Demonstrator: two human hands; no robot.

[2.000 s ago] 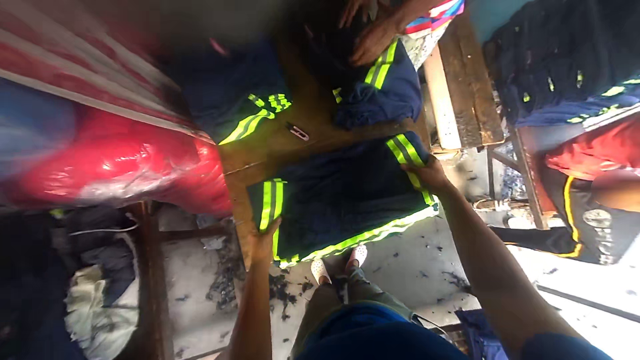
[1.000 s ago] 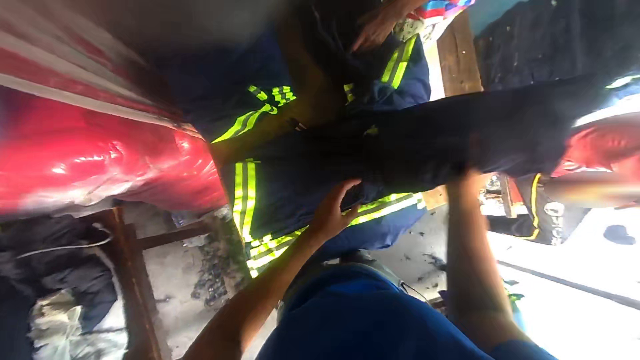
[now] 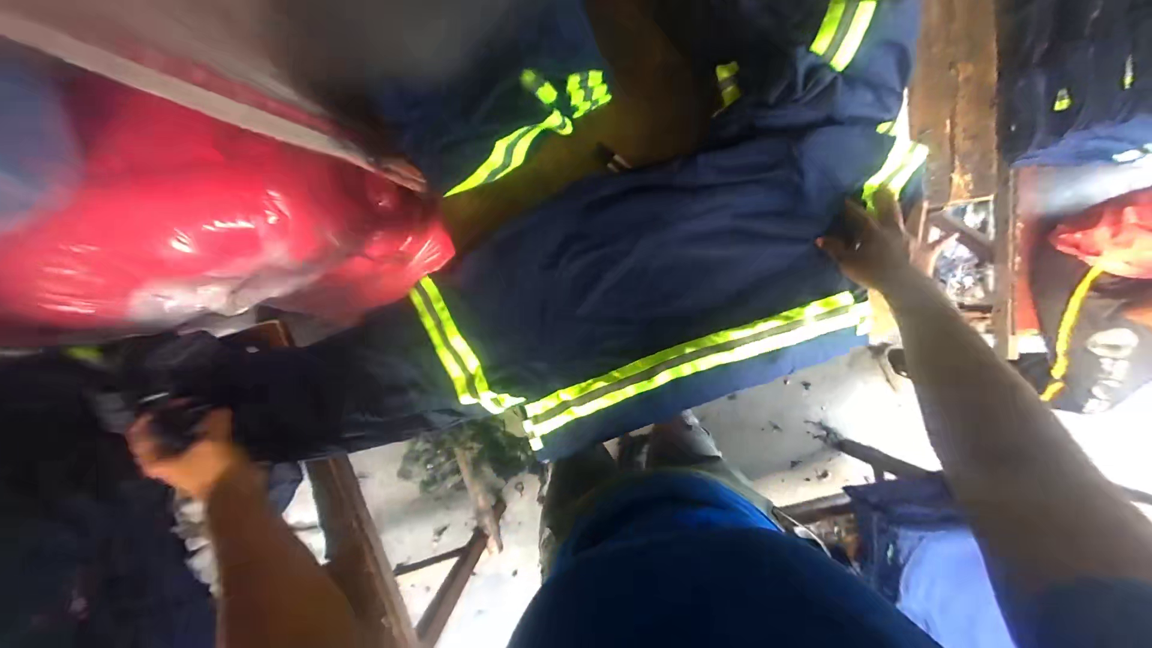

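Observation:
A navy work garment with yellow-green reflective tape (image 3: 657, 234) lies spread over the wooden table, its lower taped edge towards my body. One dark sleeve or leg of it stretches out left, where my left hand (image 3: 184, 445) is closed on a bunch of dark cloth, somewhat blurred. On the garment's right side, beside the reflective band, rests my right hand (image 3: 868, 238); whether its fingers pinch the cloth is unclear. A small tool, perhaps thread snips (image 3: 615, 160), lies on the table just beyond the garment, partly hidden.
Red plastic-wrapped bundles (image 3: 225, 216) bulk at the left. More navy garments with reflective tape (image 3: 513, 148) lie on the table's far side. Dark clothes are heaped at the lower left (image 3: 81, 504). At the right are a wooden bench (image 3: 961, 108) and a person's red-and-dark clothing (image 3: 1111, 238).
My left hand has moved far left and now holds dark cloth there. The dark length that reached right a second ago no longer does. The other person's hand at the top is out of sight.

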